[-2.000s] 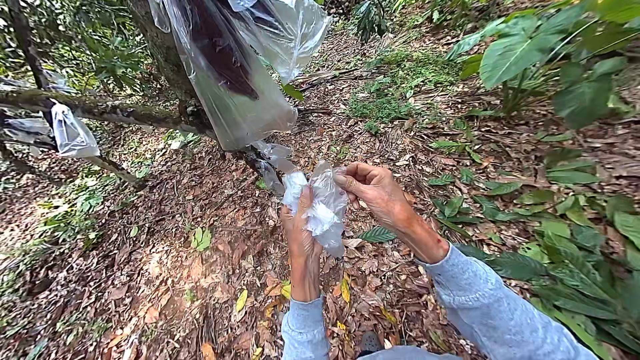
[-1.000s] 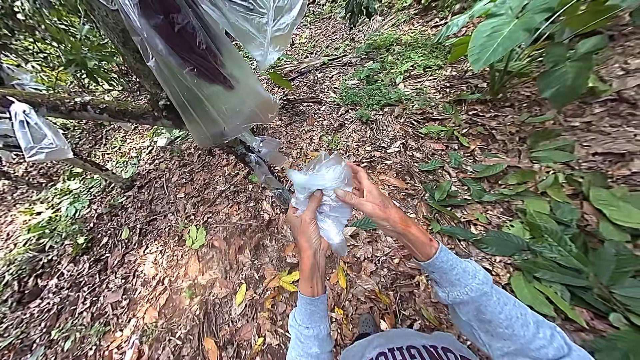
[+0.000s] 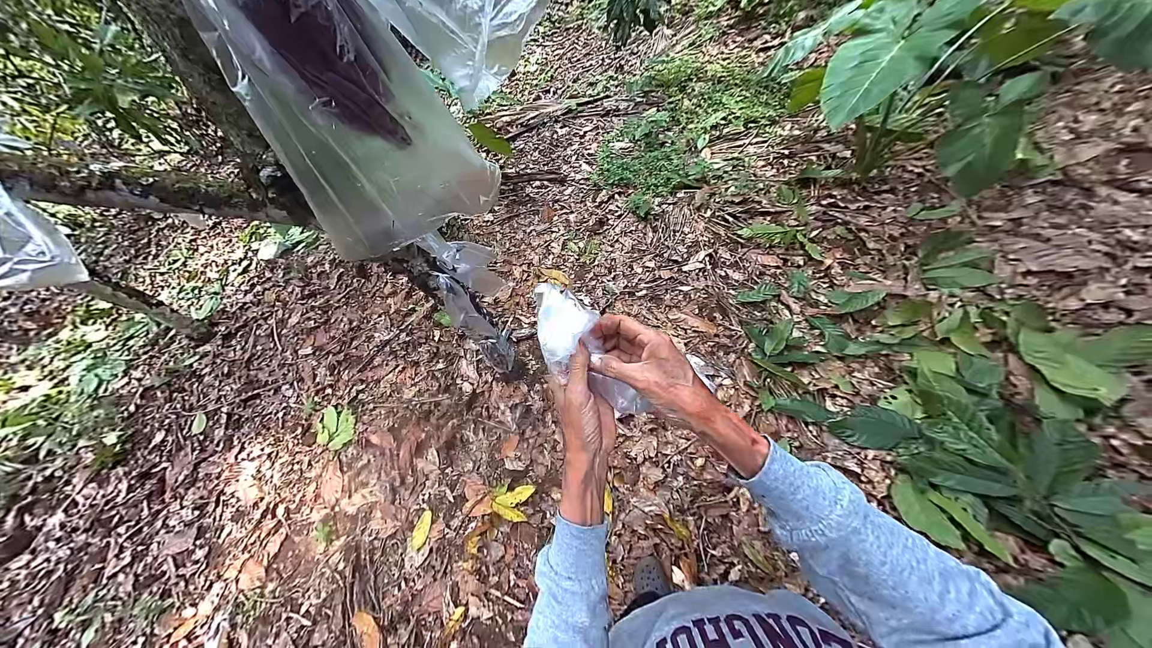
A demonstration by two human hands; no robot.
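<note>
A crumpled, thin clear plastic bag is between my two hands, near the middle of the view. My left hand grips its lower left part, thumb pointing up. My right hand pinches the same plastic at the right with thumb and fingers, close beside the left thumb. Part of the plastic hangs below and behind my right hand. Up and to the left, a large clear plastic bag with something dark purple inside hangs by the tree. More plastic is wrapped around the low end of a branch.
A mossy branch runs from the tree trunk to the left, with another plastic bag hanging there. Broad-leaved plants and green leaves are at the right. Dry leaf litter covers the ground. A shoe shows below.
Both hands keep hold of the plastic while its shape changes; it was bunched up above my fingers a second ago and now partly trails to the right behind my right hand.
</note>
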